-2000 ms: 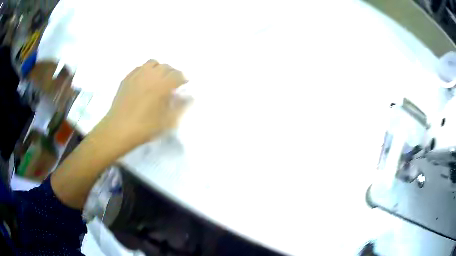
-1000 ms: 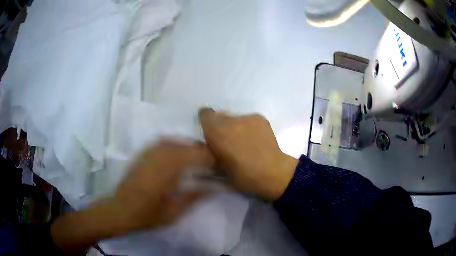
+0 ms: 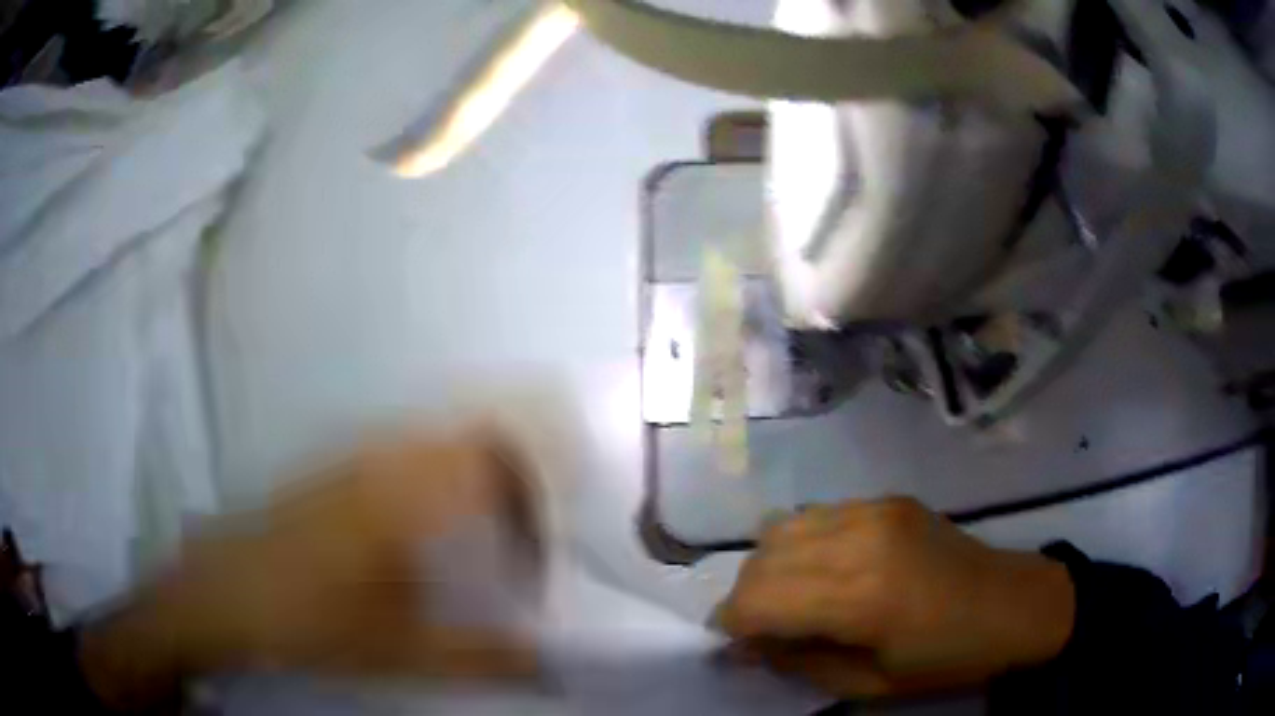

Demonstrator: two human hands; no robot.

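A white fabric piece (image 3: 615, 646) lies between my two hands at the table's front, partly merged with the white table. My left hand (image 3: 378, 560) is strongly blurred; white fabric shows at its fingers, and its hold is unclear. My right hand (image 3: 867, 595) has its fingers closed on the fabric's right part, just below the machine bed (image 3: 825, 490). The sewing machine head (image 3: 909, 182) stands above the bed. Metal parts around the presser foot (image 3: 965, 371) are blurred, and no fabric is seen under them.
A loose pile of white cut pieces (image 3: 98, 336) covers the table's left. A bright lamp strip (image 3: 490, 91) is left of the head. A cream band (image 3: 825, 63) curves across the top. A pale yellow strip (image 3: 723, 357) lies on the bed's left part.
The view has shifted towards the machine, which now appears nearer the middle. My hands, close together before, are now apart, with my right hand below the bed and white fabric between them.
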